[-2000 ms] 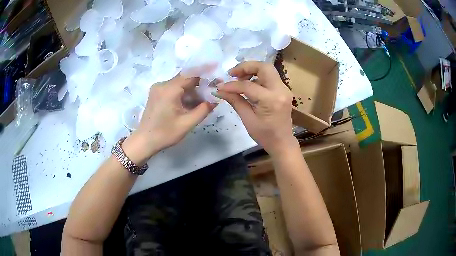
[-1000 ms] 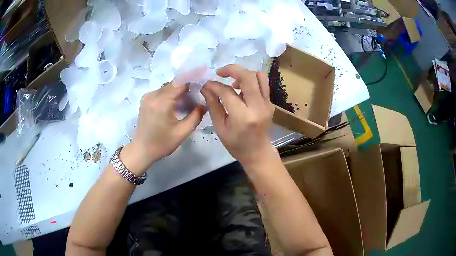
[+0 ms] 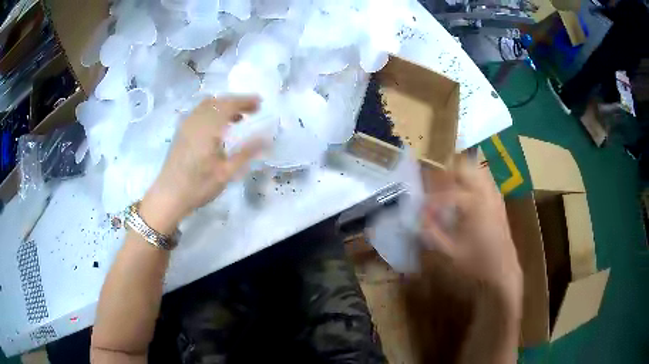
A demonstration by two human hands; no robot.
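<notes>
My right hand (image 3: 466,220), blurred, holds a translucent white fan blade (image 3: 395,238) over the open carton (image 3: 384,284) below the table's front edge. My left hand (image 3: 206,153) is over the table with thumb and fingers apart; it looks empty, though blurred. Many translucent white fan blades (image 3: 299,117) lie heaped on the white table beyond it. A small open cardboard box (image 3: 427,106) stands on the table's right side, with tiny dark inserts (image 3: 373,114) piled at its left end. Part of the open carton is hidden by my right hand and forearm.
Cardboard side boxes (image 3: 60,114) and a crumpled clear bag (image 3: 50,156) are at the left. A pale thin pen-like thing (image 3: 37,215) lies on the table (image 3: 206,249). An open carton (image 3: 558,234) stands on the green floor at right. A dark-clothed person (image 3: 608,50) shows at upper right.
My right hand has left my left hand and moved right and down with a fan blade. My left hand has moved slightly left, its fingers apart. A dark figure has appeared at upper right.
</notes>
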